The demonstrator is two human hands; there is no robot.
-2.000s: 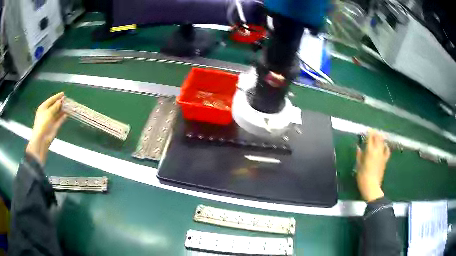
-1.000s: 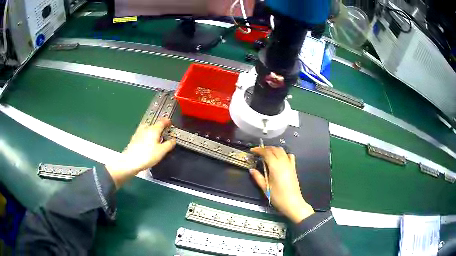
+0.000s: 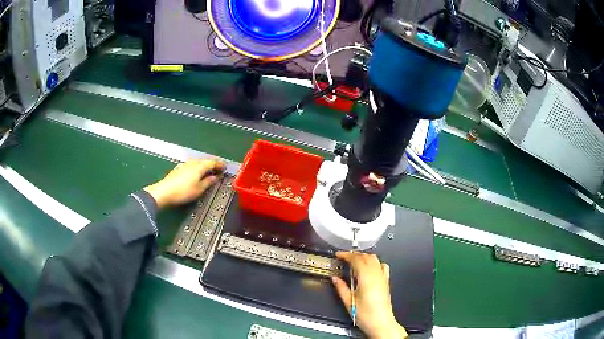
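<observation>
A strip fixture (image 3: 278, 255) lies on the black base plate (image 3: 265, 288), in front of the microscope (image 3: 371, 162) and its white ring (image 3: 351, 235). My right hand (image 3: 367, 291) is at the fixture's right end and holds a thin stick-like tool (image 3: 353, 291) with a blue lower part. My left hand (image 3: 189, 181) touches the far end of strip fixtures lying side by side (image 3: 202, 222) left of the plate; its fingertips are partly hidden, so its grip is unclear.
A red bin (image 3: 281, 179) with tiny pale parts stands behind the plate. The monitor (image 3: 179, 40) shows a blue round part. Short strips (image 3: 516, 256) lie at right along a metal rail. Another strip (image 3: 275, 333) is cut off at the bottom edge. Equipment boxes stand at both sides.
My left hand has left the fixture on the plate and moved to the far end of the side-by-side strips. My right hand stays at the fixture's right end. The view has tilted up, showing more monitor.
</observation>
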